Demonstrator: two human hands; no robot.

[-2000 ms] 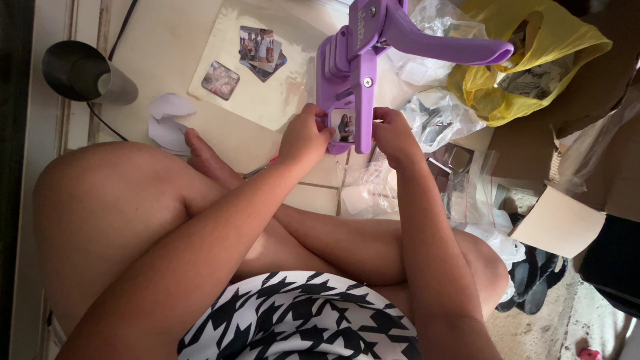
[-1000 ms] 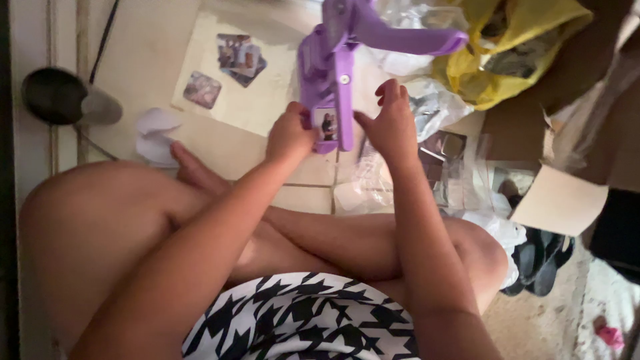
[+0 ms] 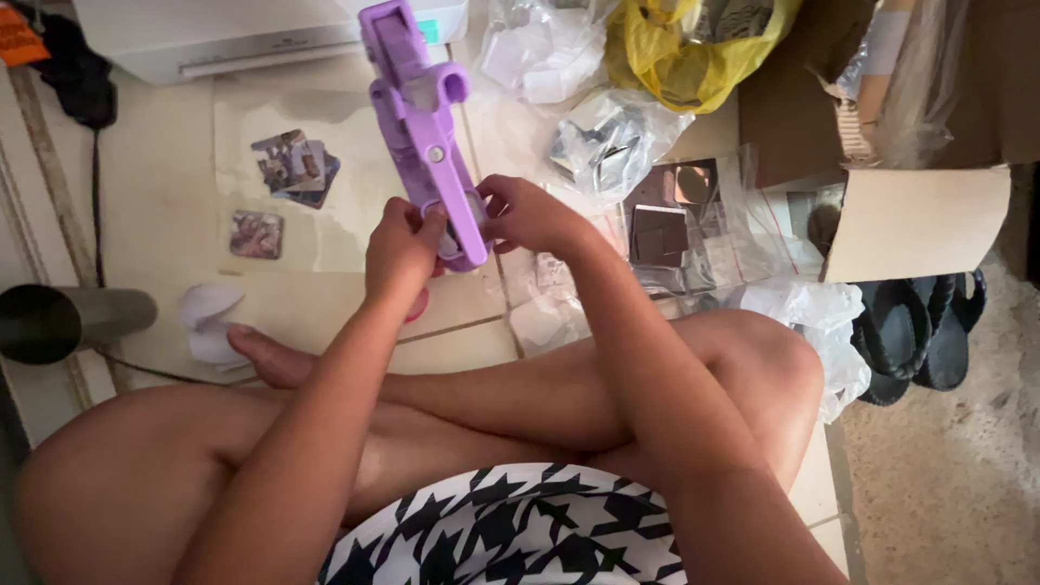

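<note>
A purple hand press (image 3: pixel 439 154), perhaps a lever punch or badge maker, stands on the tiled floor in front of me. My left hand (image 3: pixel 410 248) is at the left of its near end, thumb and fingers around the edge beside a small picture piece partly hidden by the lever. My right hand (image 3: pixel 524 215) touches the right side of the same end with bent fingers; whether it pinches anything is hidden. Left of the press, several small rounded photo pieces (image 3: pixel 305 166) lie in a pile on a translucent sheet (image 3: pixel 349 236), with a single photo piece (image 3: pixel 257 235) nearer me.
A white machine, possibly a printer (image 3: pixel 268 36), stands behind. At right are a yellow plastic bag (image 3: pixel 691 69), clear bags (image 3: pixel 621 138), dark square sheets (image 3: pixel 660 236), a cardboard box (image 3: pixel 918 223) and black sandals (image 3: pixel 918 333). A dark cup (image 3: pixel 77 322) and white paper scraps (image 3: pixel 213 325) are at left.
My right hand, held off the press a second ago, is back against its right side. The lever's handle no longer reaches out to the right. The view has shifted.
</note>
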